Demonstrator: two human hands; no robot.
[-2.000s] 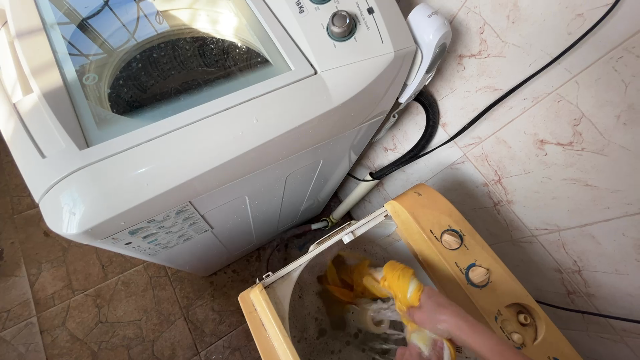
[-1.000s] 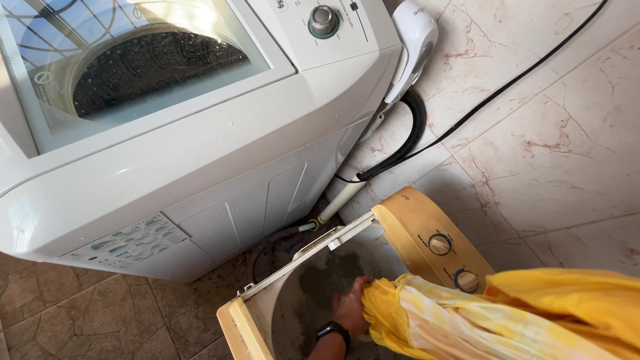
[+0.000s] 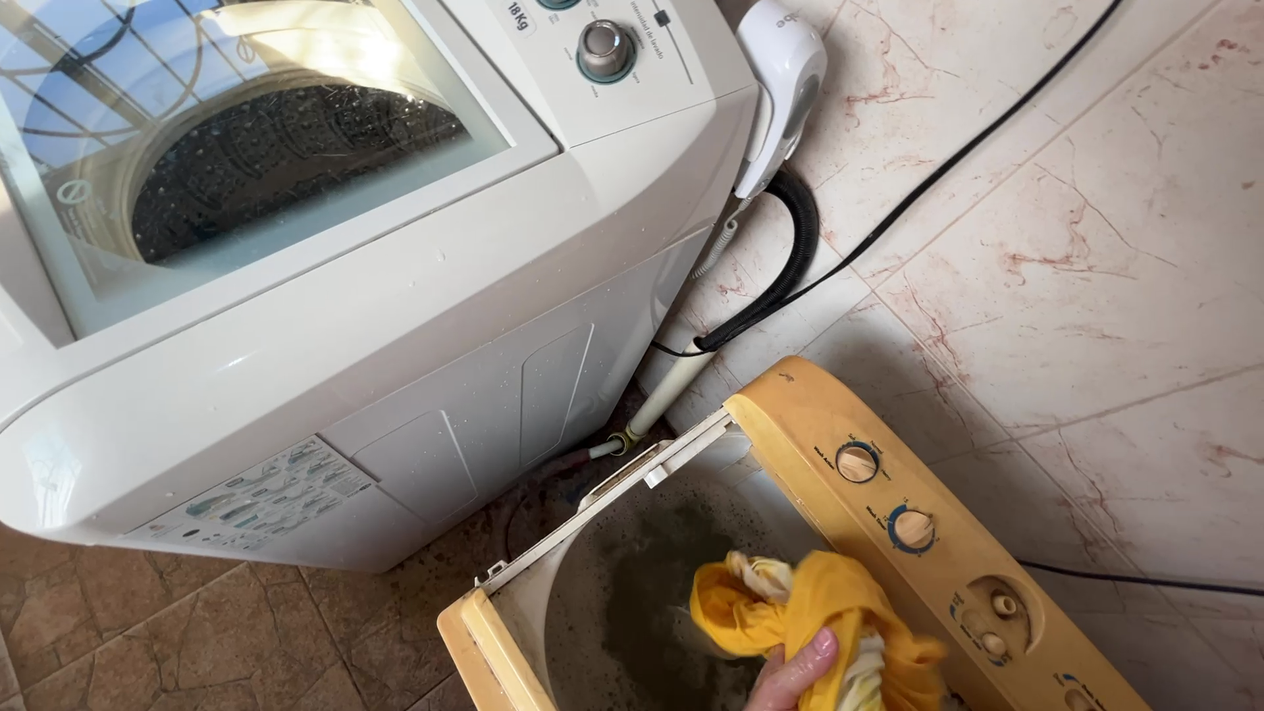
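Note:
A bunched yellow and white cloth is held over the open tub of an old yellowed washing machine, low in the head view. One hand, seen at the bottom edge, has its thumb and fingers closed on the cloth; by its place and thumb it looks like my left hand. My right hand does not show; the cloth or the frame edge hides it. Dark, murky water lies in the tub below the cloth.
A large white top-loading washer stands at the left. The yellowed control panel with knobs runs along the tub's right side. A black corrugated hose enters a pale pipe. A black cable crosses the tiled wall.
One second ago the yellow cloth stretched out to the right of the tub, with a hand wearing a dark wristband at its end. Now the cloth is bunched over the tub.

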